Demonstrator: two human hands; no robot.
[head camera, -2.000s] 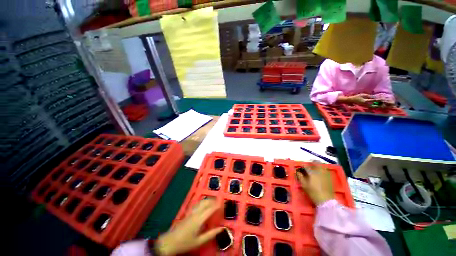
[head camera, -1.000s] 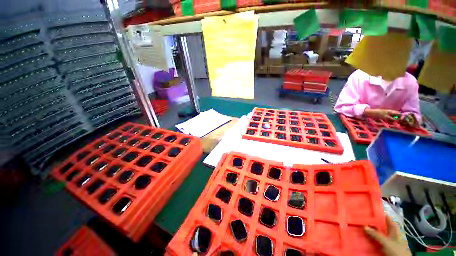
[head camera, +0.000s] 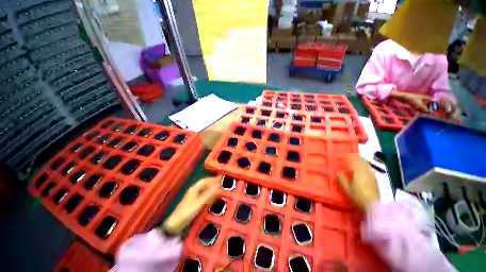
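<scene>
A red-orange tray (head camera: 256, 175) holds black watch units (head camera: 289, 172), with bare pockets on its right. It overlaps the far tray (head camera: 362, 127) and the back of another filled tray (head camera: 285, 210) nearest me. My right hand (head camera: 359, 180) grips its right edge. My left hand (head camera: 194, 204) is at its front left edge, fingertips partly hidden against it. Whether the tray is raised or resting is hard to tell. The nearer tray is cut off by the bottom of the picture.
A thick stack of filled trays (head camera: 165, 199) stands at left. White sheets (head camera: 203, 111) lie behind it. A blue-topped box (head camera: 447, 149) with cables (head camera: 453, 223) is at right. A pink-coated person (head camera: 407, 71) handles a unit over another tray (head camera: 386, 115) opposite.
The upper tray has moved forward, away from me, with both hands at its edges, exposing the filled tray below. The camera view has shifted downward.
</scene>
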